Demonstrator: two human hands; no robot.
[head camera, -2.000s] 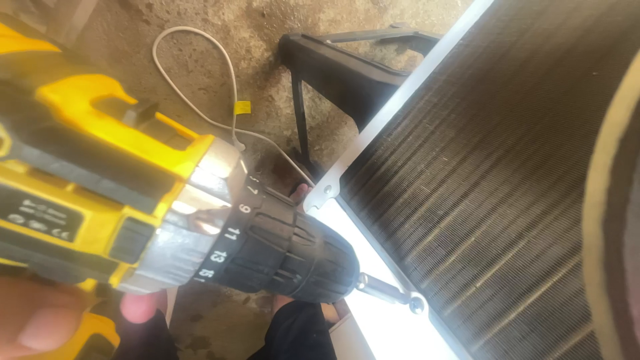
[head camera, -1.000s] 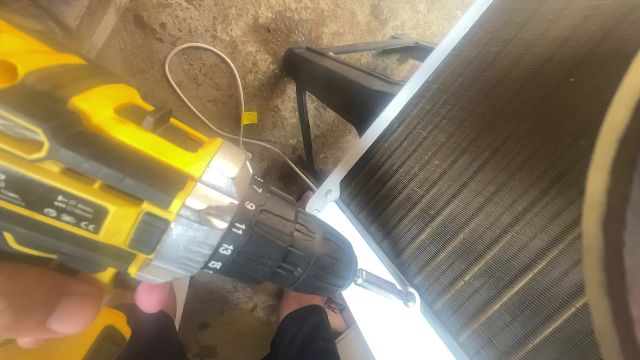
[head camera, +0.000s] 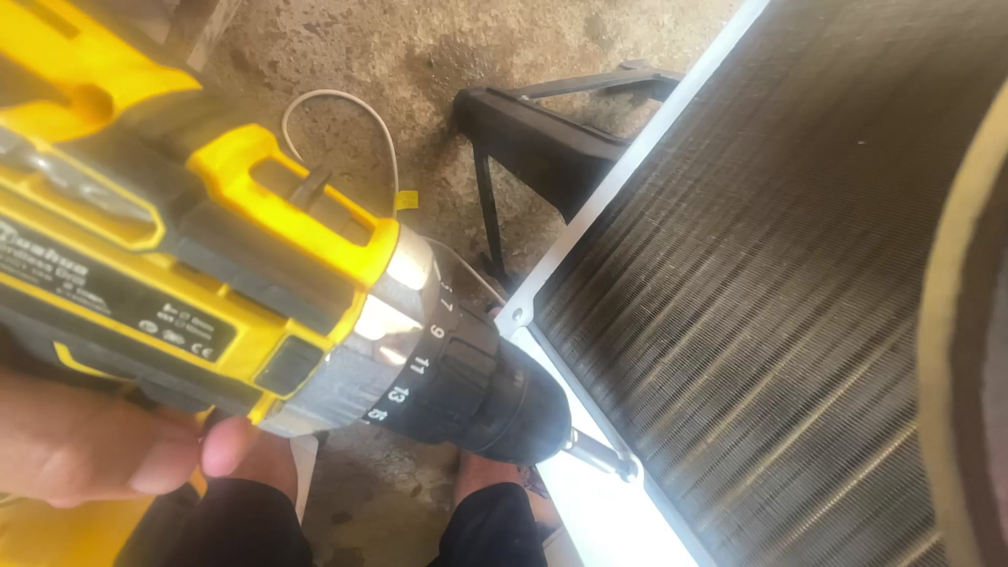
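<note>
My left hand comes in at the lower left and holds a yellow and black cordless drill with its thumb and a fingertip showing; the handle is partly hidden. The drill points right and slightly down. From its black chuck a metal socket bit reaches to the white metal edge of a finned heat-exchanger panel, its tip at a small round fastener or tab; contact is hard to tell. Another round hole or screw shows at the frame's corner tab. My right hand is out of view.
A black stand is beside the panel on the stained concrete floor. A thin pale cable with a yellow tag lies looped there. Bare feet and dark trouser legs show below. A blurred beige curved edge crosses the right side.
The drill and its bit have shifted slightly against the panel's edge. My left hand keeps its hold on the drill.
</note>
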